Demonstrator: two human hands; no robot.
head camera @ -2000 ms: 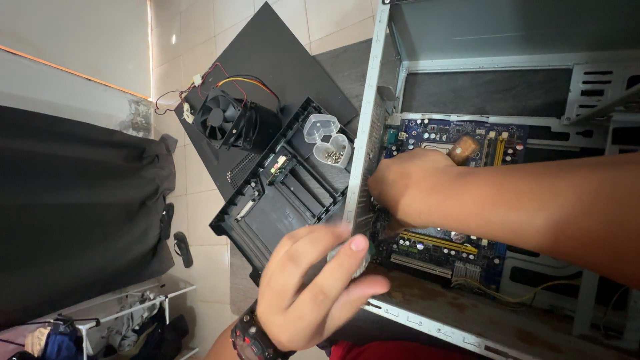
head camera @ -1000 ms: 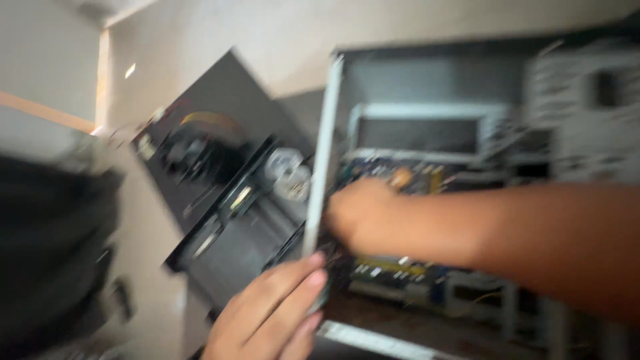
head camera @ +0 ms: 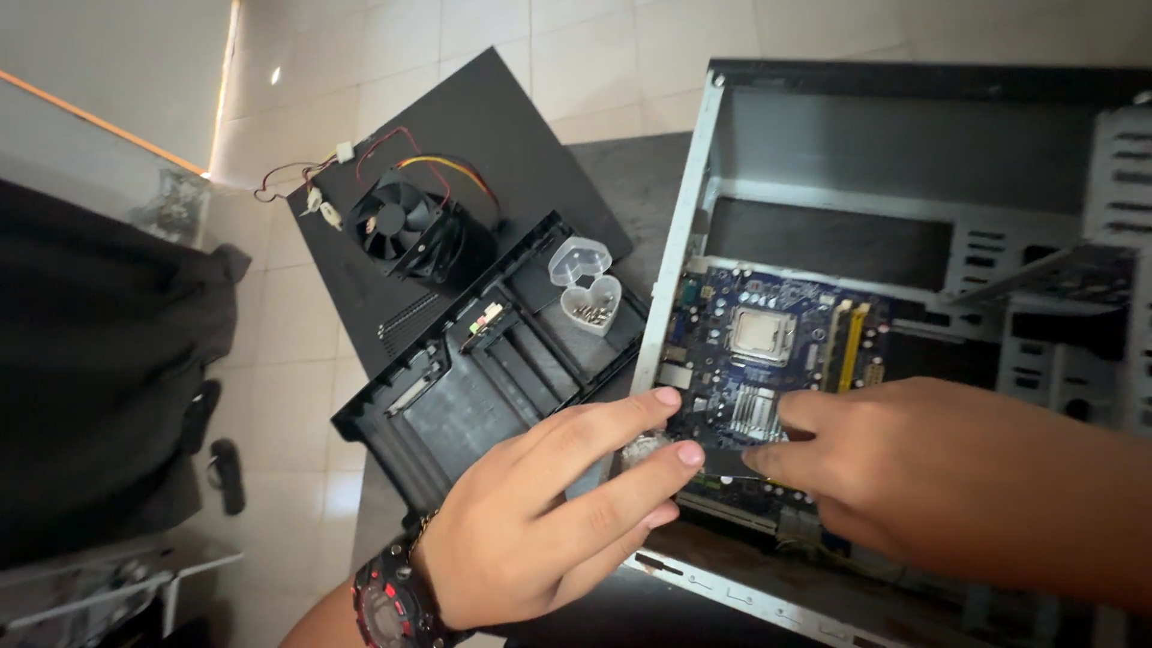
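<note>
An open computer case [head camera: 670, 243] holds a blue motherboard [head camera: 720, 315] with a bare processor in its socket [head camera: 761, 333] and a silver finned heatsink [head camera: 756, 412]. My right hand [head camera: 900, 468] is over the board beside the heatsink, its fingers closed around a dark flat piece [head camera: 727, 463] whose kind I cannot tell. My left hand [head camera: 558, 504] lies at the case's near left edge, fingers spread. A crumpled, see-through or silvery thing [head camera: 643, 448] shows beneath those fingers; whether they grip it is unclear.
Left of the case, a black side panel [head camera: 504, 135] bears a cooling fan [head camera: 396, 220] with loose wires. A black plastic front bezel [head camera: 459, 423] carries an open heart-shaped box [head camera: 589, 315] of screws. Black cloth [head camera: 99, 360] hangs at far left, near sandals [head camera: 225, 475] on the floor.
My right hand has drawn back toward the right, uncovering the processor and heatsink. A brown thing seen by that hand earlier no longer shows. My left hand remains by the case edge.
</note>
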